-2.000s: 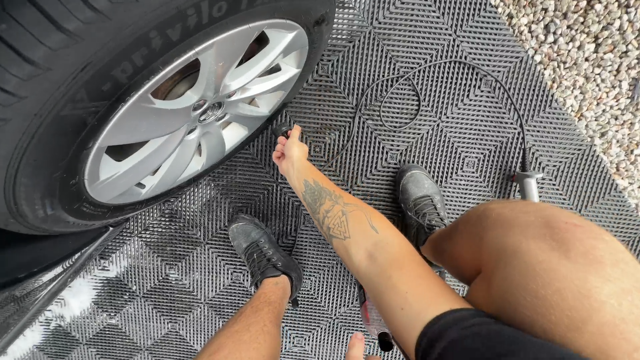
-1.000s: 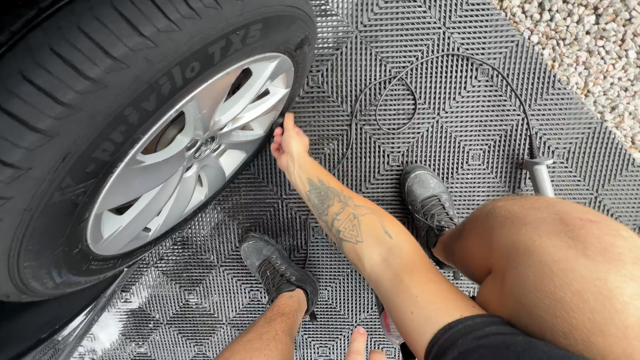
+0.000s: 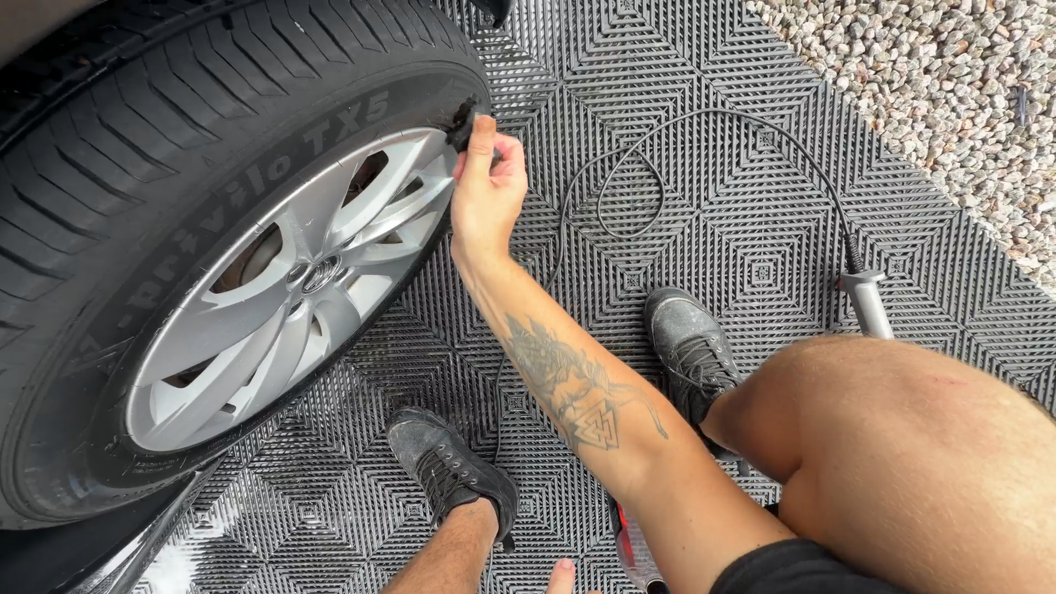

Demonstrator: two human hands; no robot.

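At the upper right sidewall of a car tyre (image 3: pixel 247 153), my right hand (image 3: pixel 491 186) is closed around a small black object (image 3: pixel 497 157), mostly hidden by the fingers. A darker, glossy patch shows on the rubber beside the thumb. The silver alloy wheel (image 3: pixel 309 280) lies just left of the hand. Of my left hand (image 3: pixel 563 577) only a fingertip shows at the bottom edge; whether it holds anything is hidden. Near it, partly behind my right forearm, is a clear bottle with red on it (image 3: pixel 634 544).
Black ribbed floor tiles (image 3: pixel 759 190) lie under the car. A thin black cable (image 3: pixel 726 111) loops across them to a grey handle (image 3: pixel 866 301) beside my right knee. My shoes (image 3: pixel 445 462) stand on the tiles. Gravel (image 3: pixel 949 99) borders them at the upper right.
My right hand has moved up along the tyre's right edge, from beside the lower rim to the upper right sidewall. My left fingertips stay at the bottom edge.
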